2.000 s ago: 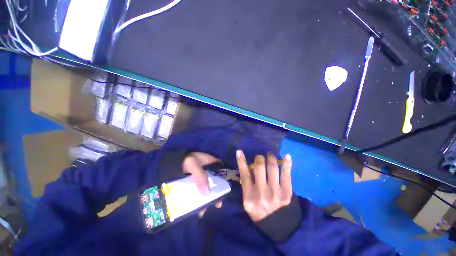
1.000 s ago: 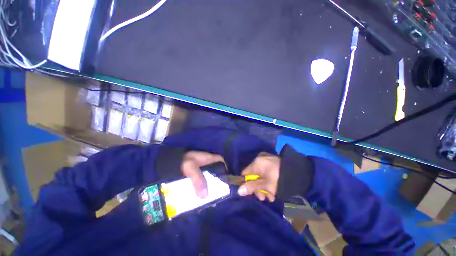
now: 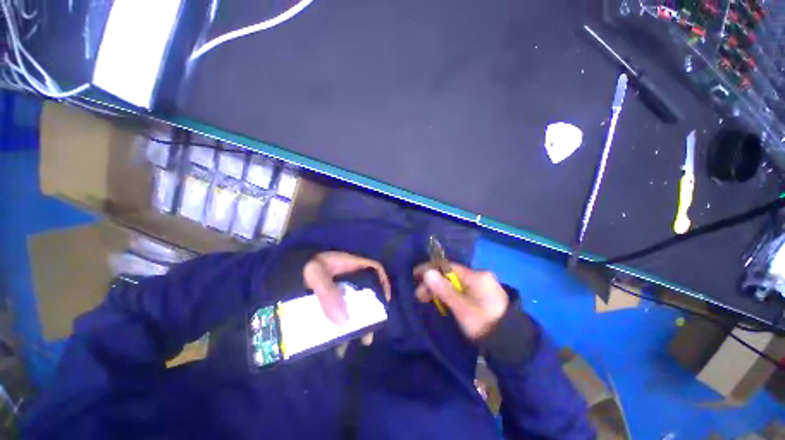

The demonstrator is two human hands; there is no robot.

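My left hand [image 3: 331, 288] holds an open power bank unit over my lap, thumb on its white cell [image 3: 301, 329]. The unit has a dark shell rim and a green circuit board [image 3: 266, 334] at its left end. My right hand [image 3: 472, 302] holds small pliers or cutters [image 3: 451, 279] with yellow handles, metal jaws pointing up. The jaws are apart from the unit, to its right. Whether the jaws are open is too small to tell.
A bench [image 3: 387, 112] with a green edge lies ahead. On it are a white rounded piece [image 3: 563, 142], a long thin rod [image 3: 605, 163], a black-handled tool [image 3: 658, 97], a yellow knife [image 3: 684, 202] and white cables [image 3: 250, 27]. A carton [image 3: 77, 155] of units stands below.
My right hand has lifted the pliers away from the unit's right end and turned their jaws upward. My left hand still holds the unit, now slightly higher in view.
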